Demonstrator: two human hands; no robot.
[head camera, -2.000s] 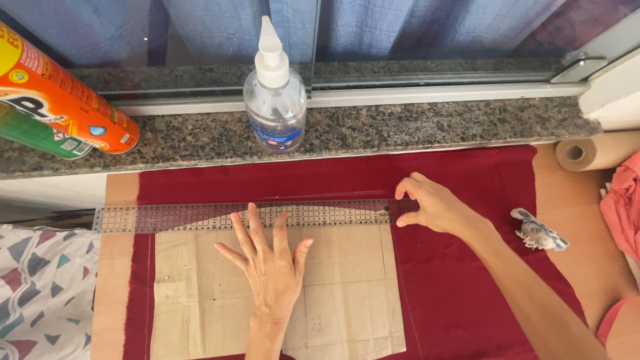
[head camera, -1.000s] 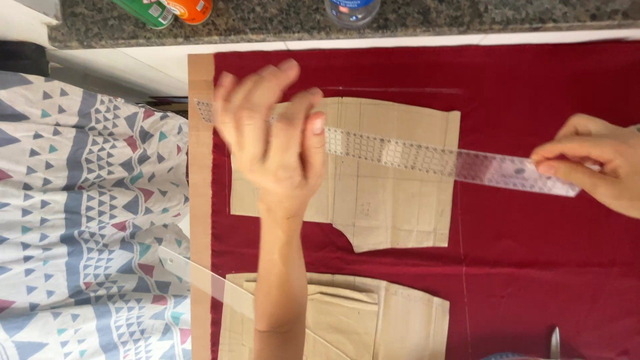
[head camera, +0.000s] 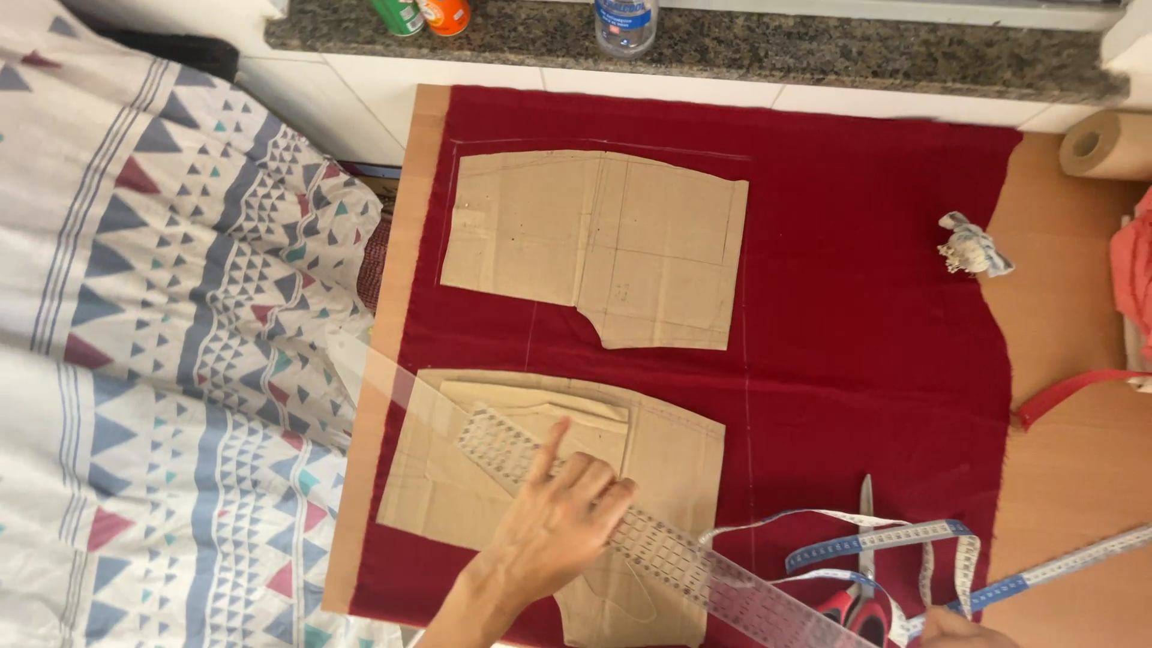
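Note:
A clear gridded ruler (head camera: 670, 558) lies slantwise over the lower paper pattern piece (head camera: 675, 450). My left hand (head camera: 562, 508) is on this ruler, index finger extended and the other fingers curled at its edge. At the bottom right edge, my right hand (head camera: 963, 630) is mostly cut off, beside the blue-and-white tape measure (head camera: 990, 589); its grip does not show. Scissors with red handles (head camera: 866, 576) lie under loops of the tape. The upper paper pattern piece (head camera: 666, 252) rests flat on dark red fabric (head camera: 837, 270), with chalk lines around it.
A second clear ruler (head camera: 396, 382) juts past the left table edge toward a patterned curtain (head camera: 180, 270). A pincushion-like bundle (head camera: 972, 245) sits at the fabric's right side. A brown paper roll (head camera: 1102, 146) and a red strap (head camera: 1071, 396) lie right. A bottle (head camera: 625, 27) stands on the granite sill (head camera: 765, 54).
The gridded ruler has moved off the upper pattern piece down to the lower one, with my left hand on it. My right hand has moved down to the bottom edge. The view has shifted.

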